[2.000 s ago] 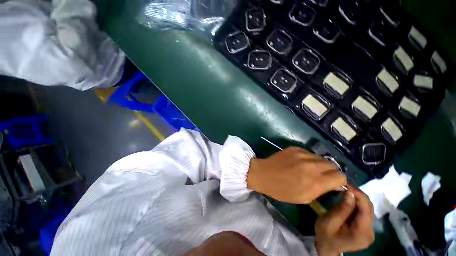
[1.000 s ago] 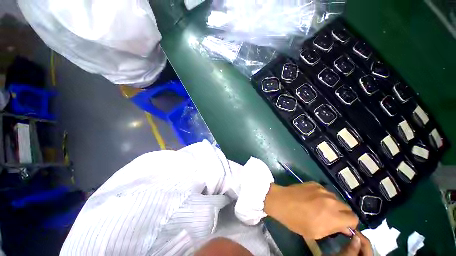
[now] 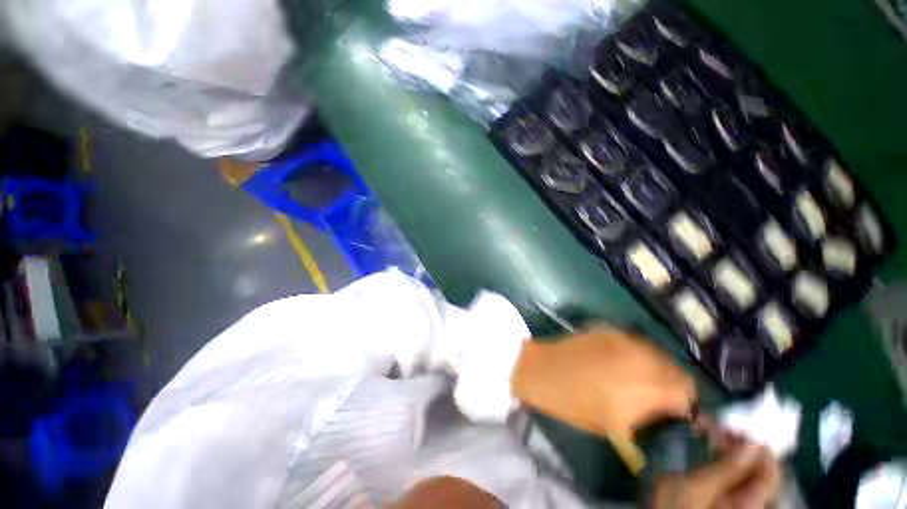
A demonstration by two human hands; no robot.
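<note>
The picture is blurred. My left hand (image 3: 607, 383) is curled at the lower centre, closed around a thin stick (image 3: 552, 316) whose pale end sticks out on the wrist side. My right hand (image 3: 726, 477) is close beside its fingertips at the lower right, fingers bent; what it holds cannot be made out. A dark object (image 3: 671, 447) shows between the hands, with a yellow strip (image 3: 627, 452) beside it. The black blister tray (image 3: 731, 204) lies beyond, with watch housings (image 3: 602, 214) in its pockets, several filled with cream blocks (image 3: 691, 313).
White torn wipes (image 3: 766, 416) lie right of my hands. Crumpled clear plastic bags (image 3: 497, 40) lie at the top, on the green mat (image 3: 467, 214). Another person's white sleeve (image 3: 189, 70) is at the upper left. A blue stool (image 3: 333, 199) stands below the bench edge.
The view has shifted and blurred. Compared with two seconds ago, the tray appears lower and more of it shows. My hands stay close together, with the stick still poking out past my left hand.
</note>
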